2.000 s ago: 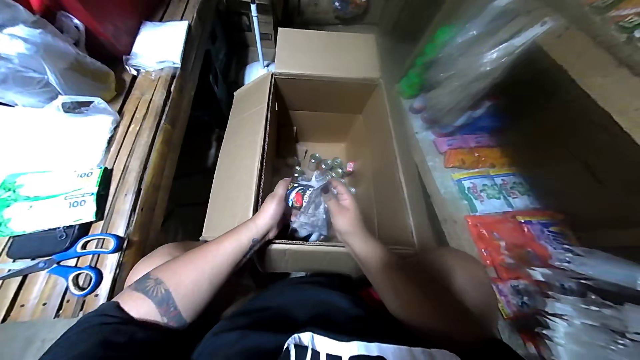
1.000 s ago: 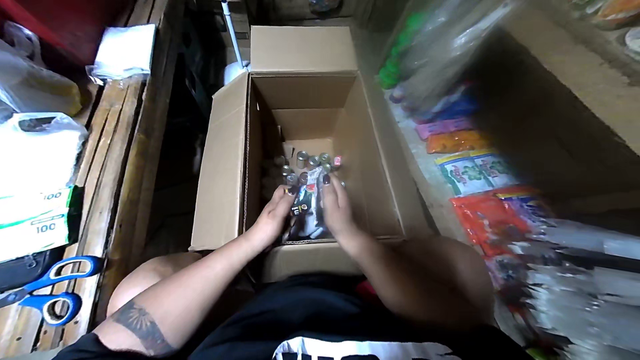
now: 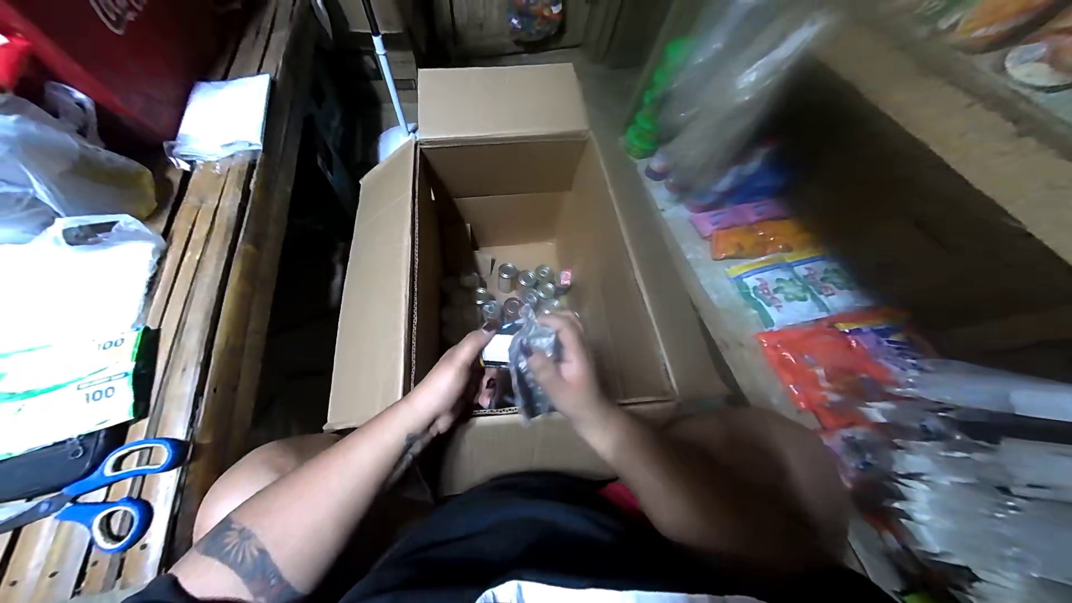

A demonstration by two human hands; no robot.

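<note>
An open cardboard box [image 3: 615,276] stands between my knees, its flaps folded outward. Several small cans or jars [image 3: 528,278] with metallic tops stand on its floor. Over the near end of the box, my left hand [image 3: 456,368] grips the side of a dark packet [image 3: 500,347] with a white patch. My right hand [image 3: 565,360] pinches crumpled clear plastic wrapping [image 3: 533,368] against the packet's right side. The packet's lower part is partly hidden by the hands and plastic, and what it holds cannot be told.
On the slatted wooden bench [image 3: 201,251] at left lie blue-handled scissors [image 3: 126,486], white plastic bags [image 3: 79,268], a green-and-white pack [image 3: 75,389] and a folded white sheet [image 3: 222,117]. Colourful packets [image 3: 791,289] line the right side, with blurred clear plastic [image 3: 737,84] hanging above them.
The packet has turned in my hands: its printed face showed earlier, and a white patch shows now. My right hand has shifted onto the plastic wrapping.
</note>
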